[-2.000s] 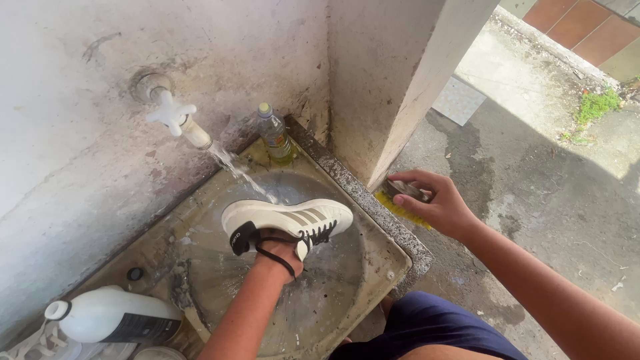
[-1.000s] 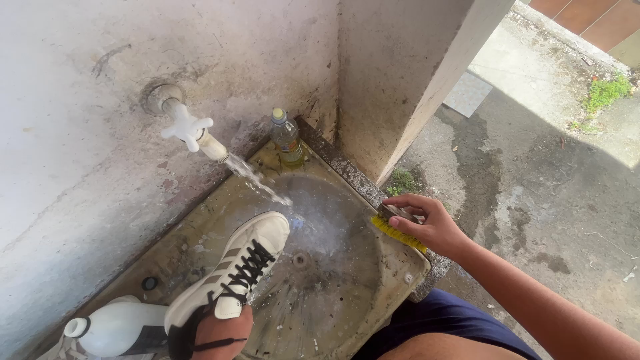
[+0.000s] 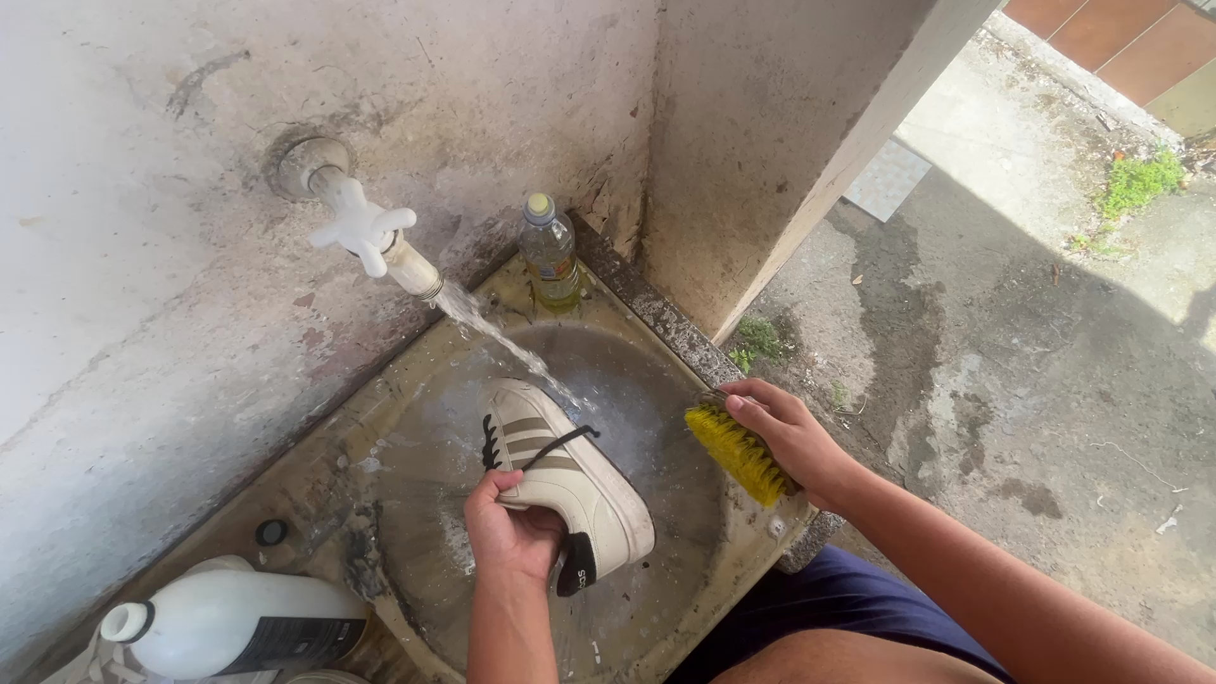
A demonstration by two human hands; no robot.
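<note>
A white sneaker (image 3: 570, 475) with grey-brown stripes and black laces is in my left hand (image 3: 513, 537), gripped at its collar, over the round basin of a worn sink (image 3: 684, 579). Its toe points up toward the wall, and its side and sole edge face up and right. Water (image 3: 508, 342) runs from a white plastic tap (image 3: 366, 228) and falls just beside the shoe's toe. At the sink's right edge, my right hand (image 3: 784, 437) holds a scrub brush (image 3: 736, 454) by its back, its yellow bristles turned to the left, apart from the shoe.
A clear bottle (image 3: 551, 256) with yellow-green liquid stands in the sink's back corner. A white jug (image 3: 237, 622) lies at the lower left near a black cap (image 3: 272, 532). A wall and pillar (image 3: 760, 142) border the sink; concrete floor (image 3: 1026, 399) lies to the right.
The sneaker has moved from the sink's lower left to the basin's middle and turned, its side now showing instead of its laced top. The brush's bristles have tilted more into view.
</note>
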